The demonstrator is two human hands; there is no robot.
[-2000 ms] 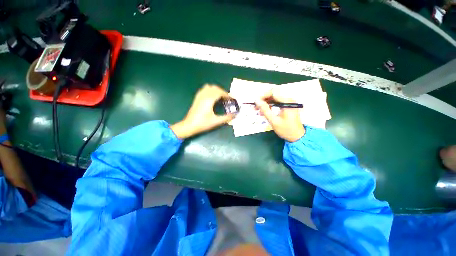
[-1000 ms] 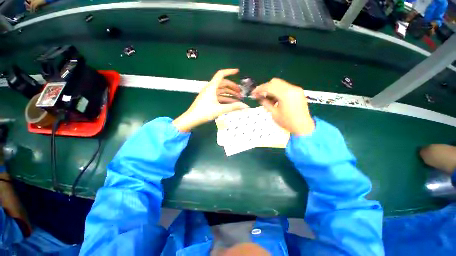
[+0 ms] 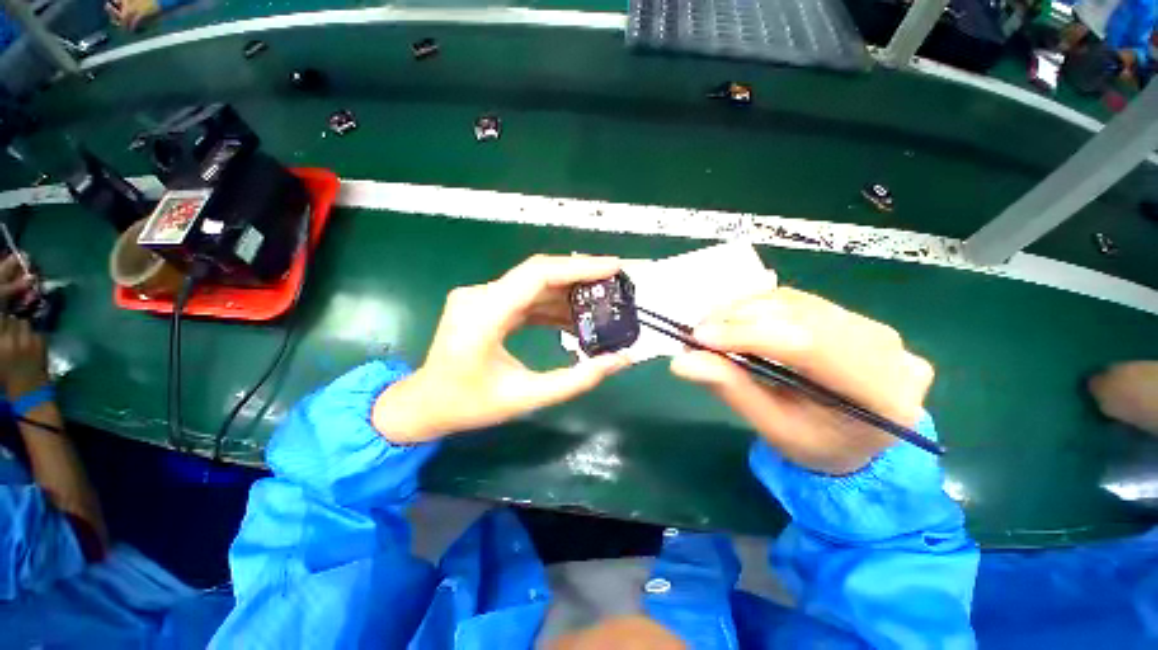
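My left hand point(image 3: 476, 349) holds a small dark rounded-square watch body point(image 3: 603, 314) between thumb and fingers, its open side with small parts facing me. My right hand point(image 3: 819, 375) holds thin black tweezers point(image 3: 813, 387) like a pen. The tweezers' tip is at the right edge of the watch body; whether it touches is unclear. White sticker sheets point(image 3: 711, 282) lie on the green worktop beneath and beyond both hands, partly covered by them. No small sticker can be made out at the tip.
A red tray point(image 3: 299, 273) at left holds a black box point(image 3: 248, 210) with cables and a tape roll point(image 3: 142, 263). Beyond the white edge rail point(image 3: 508, 207) several small dark units lie spaced out. A grey post point(image 3: 1067, 146) stands right. Other people's arms show at both sides.
My hands have come back over the sheets and appear larger, nearer the camera. The watch body now faces me, with the tweezers pointing at it. A second ago both hands were by the white rail.
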